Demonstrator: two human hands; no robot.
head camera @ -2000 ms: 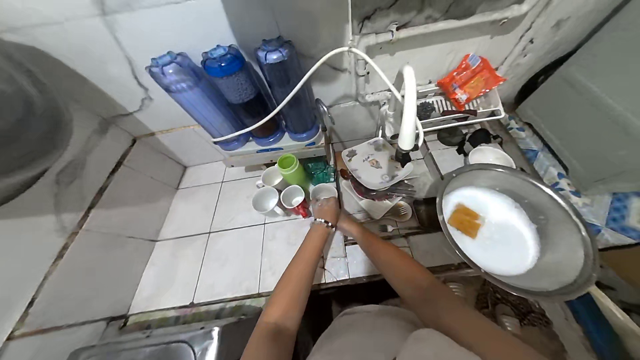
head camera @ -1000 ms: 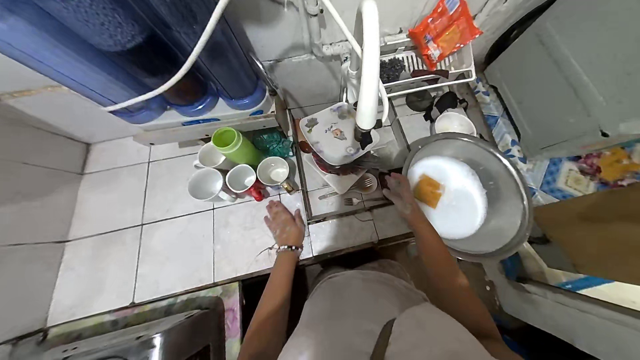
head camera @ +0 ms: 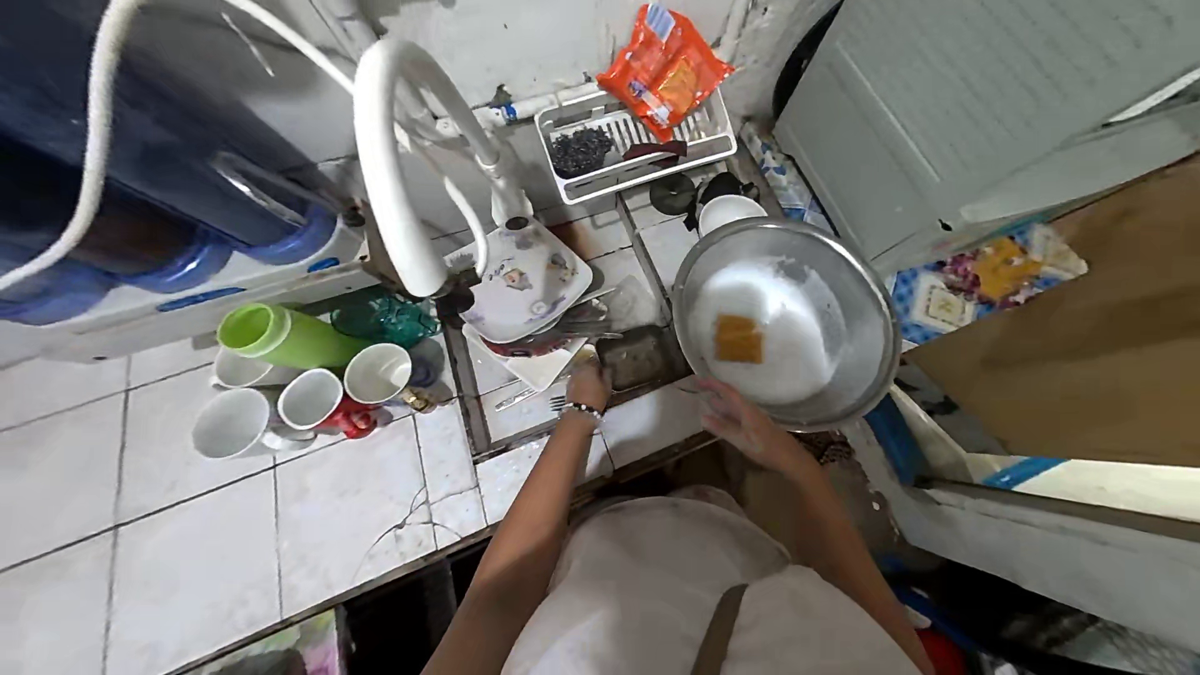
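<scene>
My left hand (head camera: 588,382), with a beaded bracelet at the wrist, reaches to the cutlery beside the stacked plates; its fingers are partly hidden, so I cannot tell what they grip. My right hand (head camera: 736,422) is at the near rim of a metal basin (head camera: 848,361) of white suds, fingers apart. An orange sponge (head camera: 739,338) lies in the suds. A floral square plate (head camera: 525,281) tops the stack, above a white dish (head camera: 539,367). A fork (head camera: 559,403) lies near my left wrist. White mugs (head camera: 230,424) and a green tumbler (head camera: 281,336) stand at the left.
A white faucet (head camera: 394,178) arches over the plates. Behind are a white plastic rack (head camera: 609,183) and an orange packet (head camera: 666,70). Another white cup (head camera: 729,212) sits behind the basin. Blue water containers (head camera: 178,187) stand at the upper left, and a grey panel (head camera: 975,112) rises at the right.
My left hand has moved right, from the tiles by the mugs to the cutlery beside the plates. Two seconds ago both hands were together near the mugs. The view has shifted and come closer.
</scene>
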